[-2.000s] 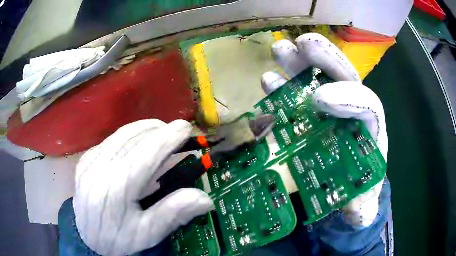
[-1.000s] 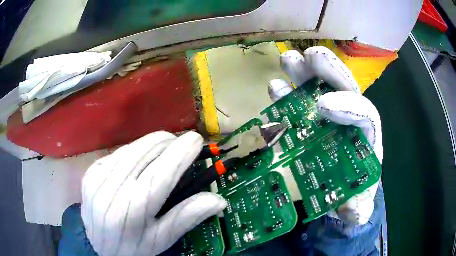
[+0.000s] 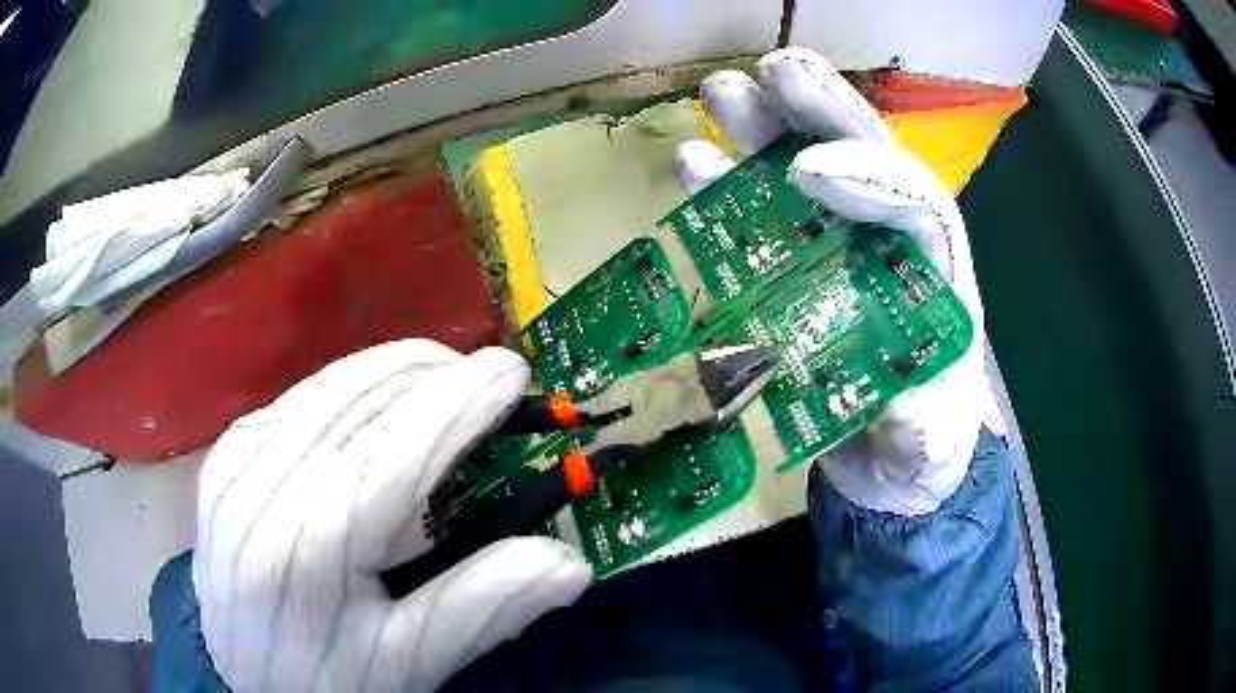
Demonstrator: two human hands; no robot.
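My left hand, in a white knit glove, is closed around the black and orange handles of the side cutters. The cutters' steel jaws lie over the middle of the green PCB panel, near the gap between boards; whether they touch it I cannot tell. My right hand, also gloved, grips the panel at its right end, with fingers at the upper edge and thumb side over the face. The panel is tilted. Its lower left part is hidden behind my left hand and the cutters.
Below the machine window lie a red pad and a beige pad with yellow stripes. A yellow-red pad is to the right. A white cloth rests at a grey handle on the left. A dark green strip runs down the right.
The panel and my right hand have moved left and up. The cutter jaws now lie lower on the panel, over its middle. Both hands keep their hold.
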